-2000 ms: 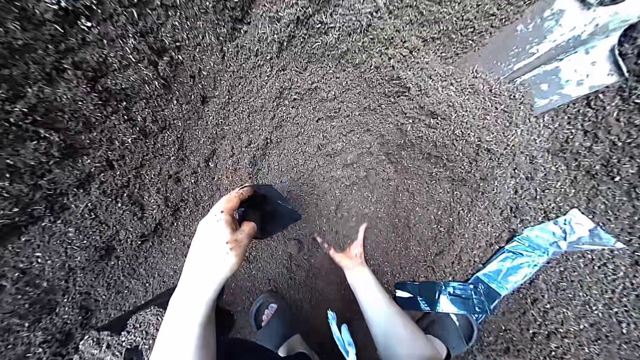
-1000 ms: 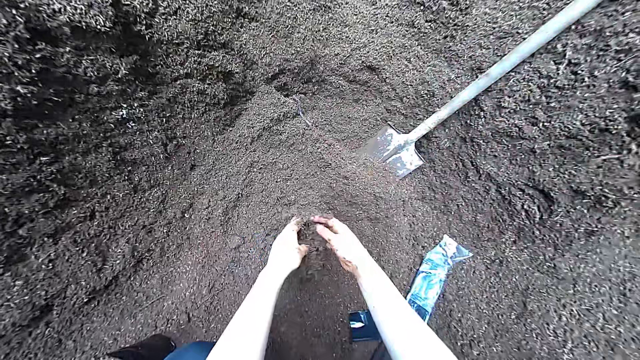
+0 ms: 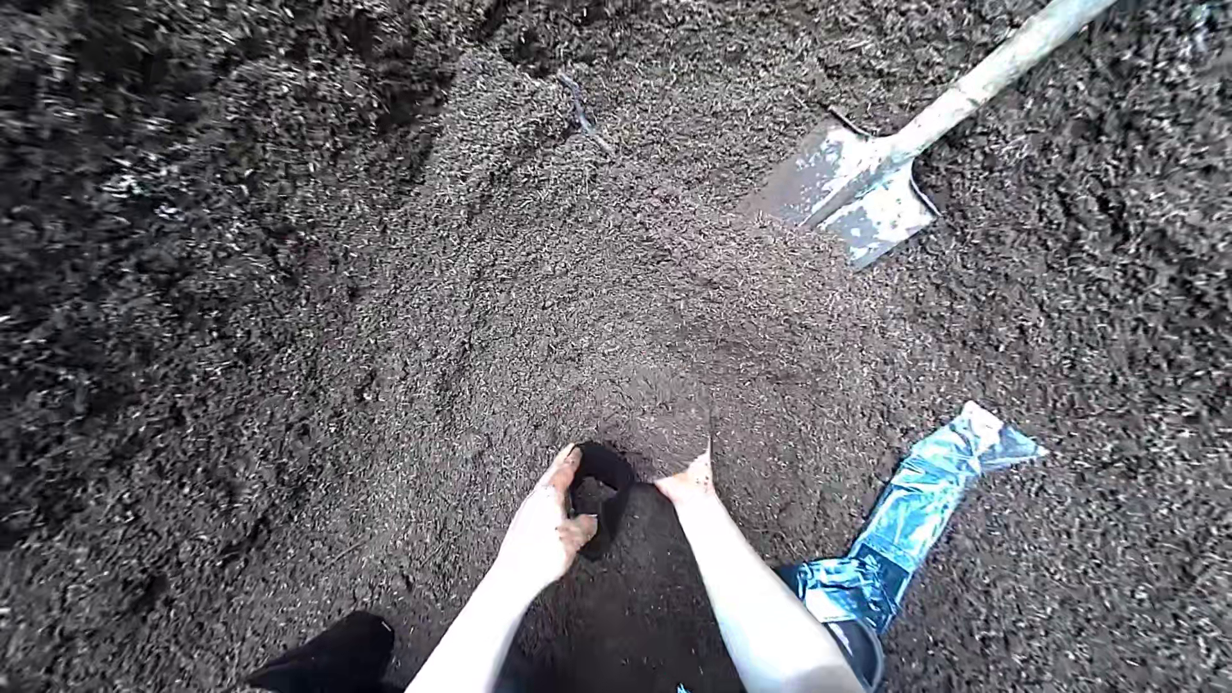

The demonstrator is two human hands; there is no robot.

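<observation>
My left hand [image 3: 563, 515] grips the rim of a black plastic grow bag [image 3: 616, 525] at the lower middle, thumb and fingers around its open mouth. Some dark soil shows inside the opening. My right hand [image 3: 690, 478] is just to the right of the bag, low over the loose brown soil [image 3: 654, 404]; its fingers are partly hidden, and whether it holds anything is unclear. In front of both hands the soil rises in a loose heap.
A shovel [image 3: 857, 188] with a worn metal blade lies on the soil at the upper right. A shiny blue plastic package [image 3: 914, 510] lies at the right, near a shoe [image 3: 857, 650]. A thin twig [image 3: 582, 111] lies at the upper middle.
One second ago both hands were close together over the soil; now they are apart, with the black bag's open mouth showing in my left hand. The view has shifted since the first frame.
</observation>
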